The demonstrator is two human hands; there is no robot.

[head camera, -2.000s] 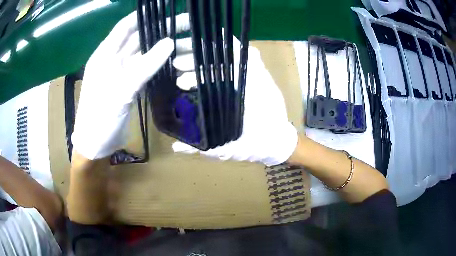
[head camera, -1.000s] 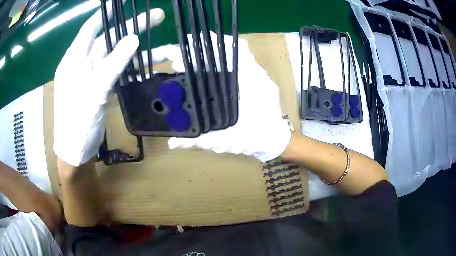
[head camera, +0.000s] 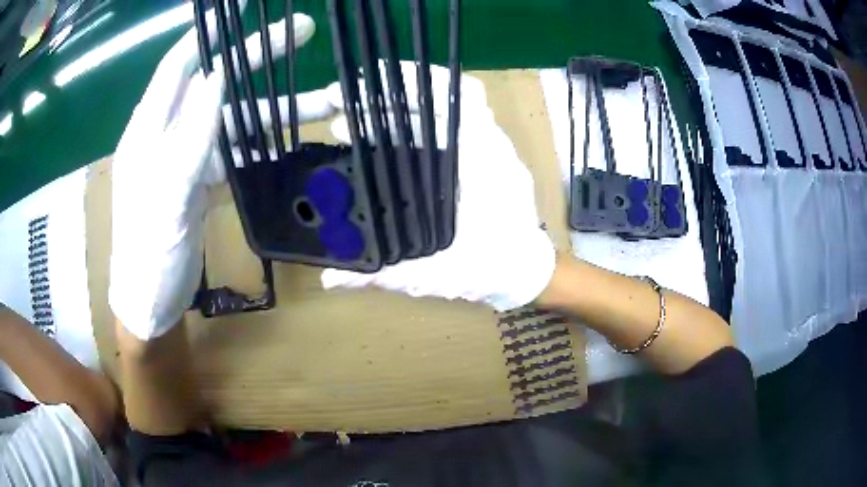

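Observation:
Several black phone frames (head camera: 333, 209) are held fanned in a stack above the cardboard, solid ends down, blue film discs (head camera: 335, 211) on the front one; their upper ends are cut off by the picture's top edge. My left hand (head camera: 166, 200), in a white glove, is at the stack's left side with its fingers behind and between the rails. My right hand (head camera: 490, 200), also gloved, grips the stack from the right, fingers under and behind it. Another frame (head camera: 238, 302) lies on the cardboard below, partly hidden by my left hand and the stack.
Set-aside frames (head camera: 618, 204) lie on the white foam pad (head camera: 642, 255) right of the cardboard (head camera: 361, 371). Small black strips (head camera: 542, 366) lie near its right edge, others at far left. The packing tray (head camera: 708, 90) holds frames, partly under foam sheet (head camera: 789, 247). A person's arm (head camera: 52, 357) is at left.
The stack has swung from edge-on to showing its solid end and blue discs, and has moved slightly left. My left hand has moved left and its fingers have spread.

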